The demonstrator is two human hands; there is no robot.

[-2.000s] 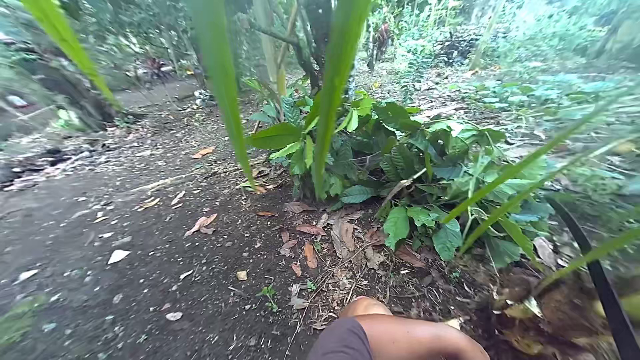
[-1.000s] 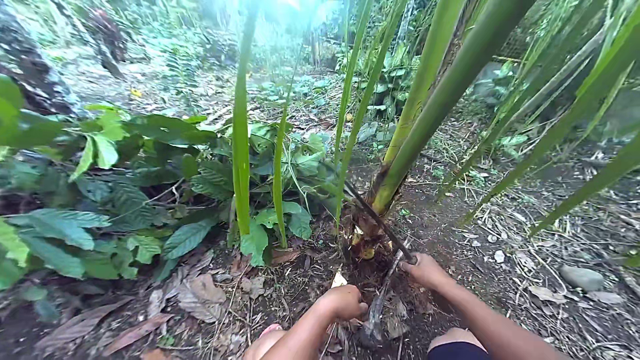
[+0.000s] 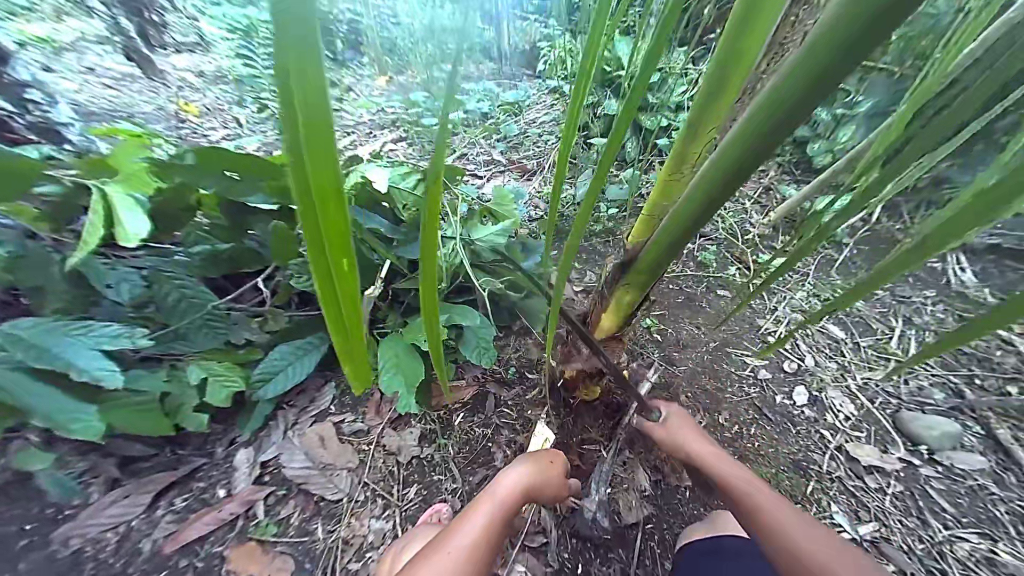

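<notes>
A young palm (image 3: 616, 304) with thick green leaf stalks stands right of centre, its base set in dark soil. My right hand (image 3: 672, 432) is closed around the handle of a long dark-bladed tool, likely a machete (image 3: 588, 340); its blade slants up and left in front of the palm's base. My left hand (image 3: 544, 478) is curled low, left of the base, beside a pale cut piece (image 3: 541, 436); whether it grips that piece is not clear. A grey, weathered piece of wood (image 3: 604, 480) lies on the ground between my hands.
Broad-leaved green plants (image 3: 200, 304) crowd the left side. Long palm leaflets (image 3: 320, 200) hang close before the view, and more fronds (image 3: 920, 208) reach across the right. Dry brown leaves (image 3: 320, 448) litter the ground. A grey stone (image 3: 928, 430) lies at the right.
The view has swung right since the oldest frame, where the palm's base and my hands were not seen. Over the last second my hands and the dark tool have stayed nearly where they were.
</notes>
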